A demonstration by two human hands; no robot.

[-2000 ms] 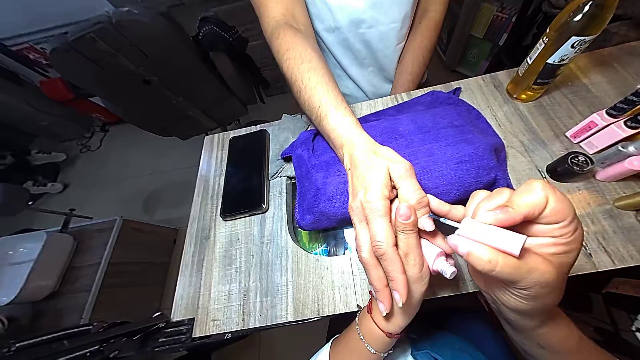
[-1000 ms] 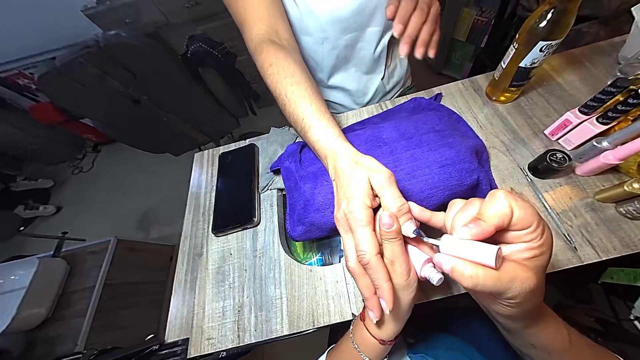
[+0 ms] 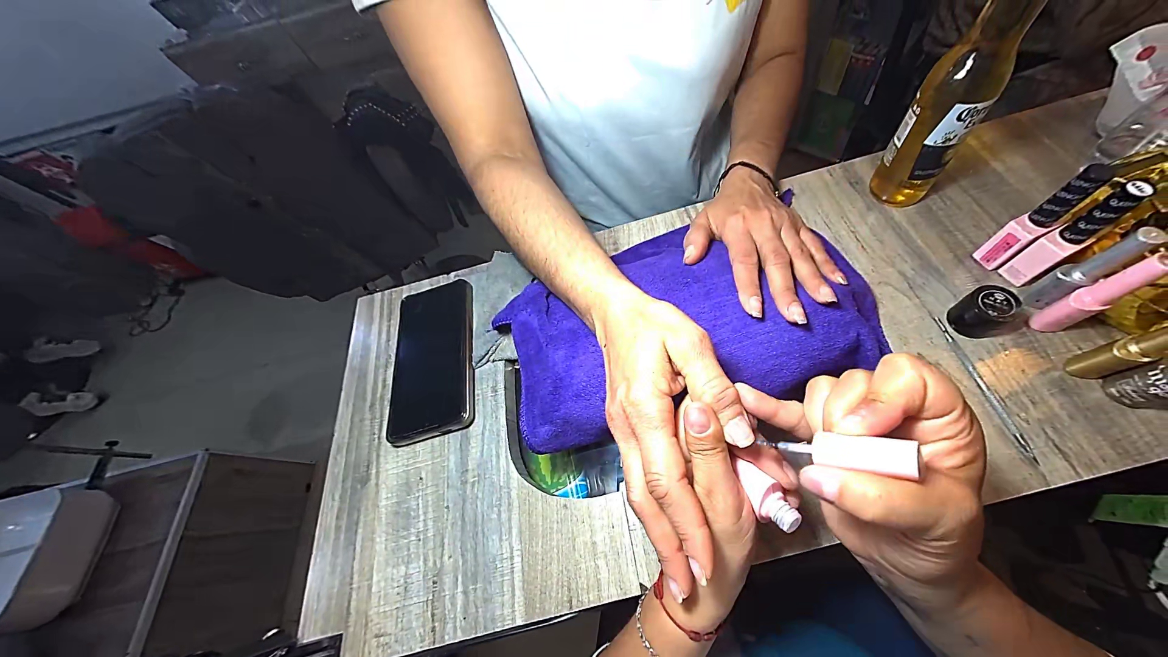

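My right hand (image 3: pixel 912 465) pinches the pale pink cap (image 3: pixel 865 455) of a nail polish brush, whose tip touches or nearly touches a fingernail of the other person's hand (image 3: pixel 652 365). Beneath that hand, my left hand (image 3: pixel 721 493) supports its fingers and holds an uncapped pink nail polish bottle (image 3: pixel 768 497), neck tilted down to the right. The other person's forearm crosses a rolled purple towel (image 3: pixel 566 365). Their second hand (image 3: pixel 771 242), with a dark bracelet, lies flat on the towel.
A black phone (image 3: pixel 431 360) lies on the wood-grain table (image 3: pixel 456 538). At the right stand a glass beer bottle (image 3: pixel 944 114), a black cap (image 3: pixel 984 311), pink polish bottles (image 3: pixel 1022 239) and pink and gold tubes (image 3: pixel 1100 294). A thin metal tool (image 3: pixel 985 392) lies near my right hand.
The other person's second hand, raised above the towel one second ago, now rests on it. My hands keep hold of the brush, the bottle and the other person's fingers.
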